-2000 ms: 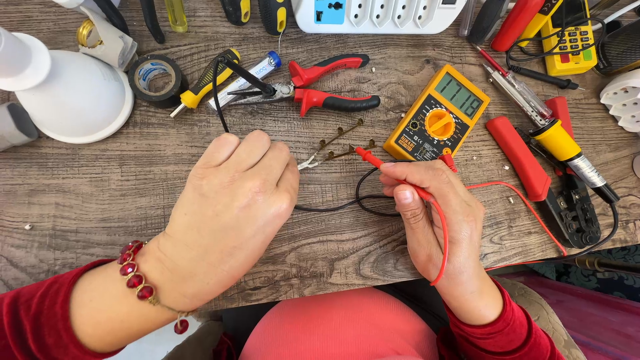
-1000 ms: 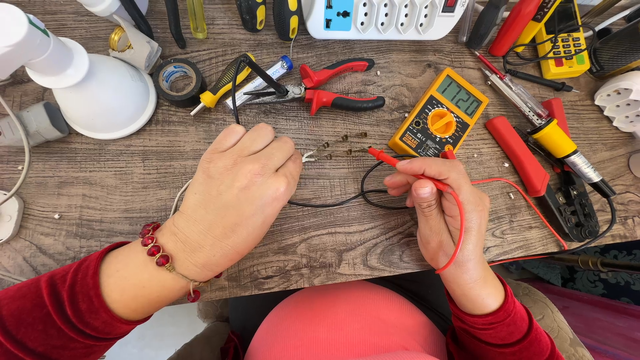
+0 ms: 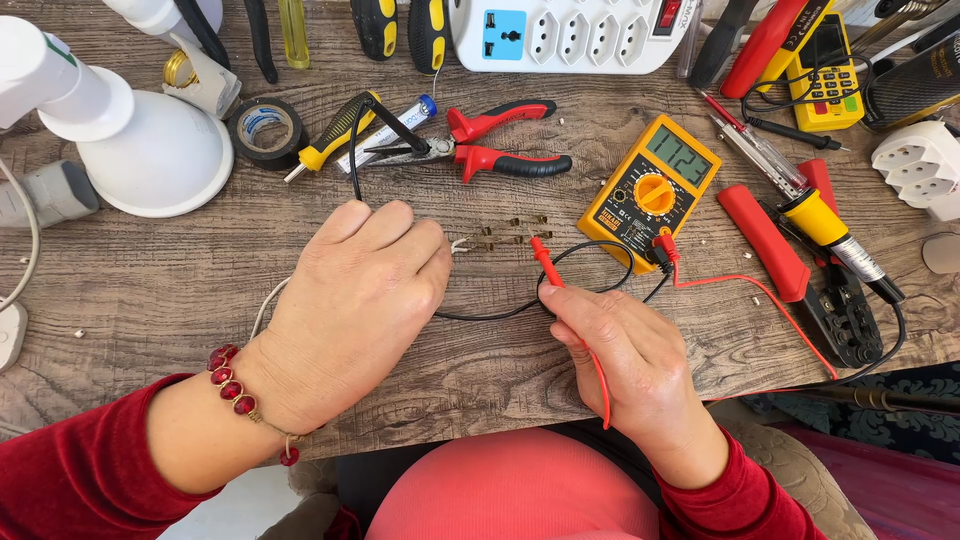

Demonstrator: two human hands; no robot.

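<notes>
My left hand (image 3: 360, 300) is closed around the end of a white cable (image 3: 269, 304), whose wire tips reach brass contact strips (image 3: 514, 231) at the middle of the table. What else its fingers hold is hidden. In my right hand (image 3: 622, 352) is the red test probe (image 3: 547, 262), its tip at the right end of the strips. Behind that hand lies a yellow digital multimeter (image 3: 651, 193) with a lit number display; its red and black leads are plugged in. The black lead (image 3: 487, 316) loops between the hands.
Red-handled long-nose pliers (image 3: 480, 142), a screwdriver (image 3: 339, 135) and black tape (image 3: 268, 133) lie behind my left hand. A white lamp (image 3: 154, 150) stands at left, a power strip (image 3: 570, 34) at the back. On the right are a soldering iron (image 3: 814, 217) and a crimping tool (image 3: 840, 315).
The red probe stays near the right end of the brass strips, and the meter's displayed number has changed. Both hands keep their holds; the view has shifted slightly.
</notes>
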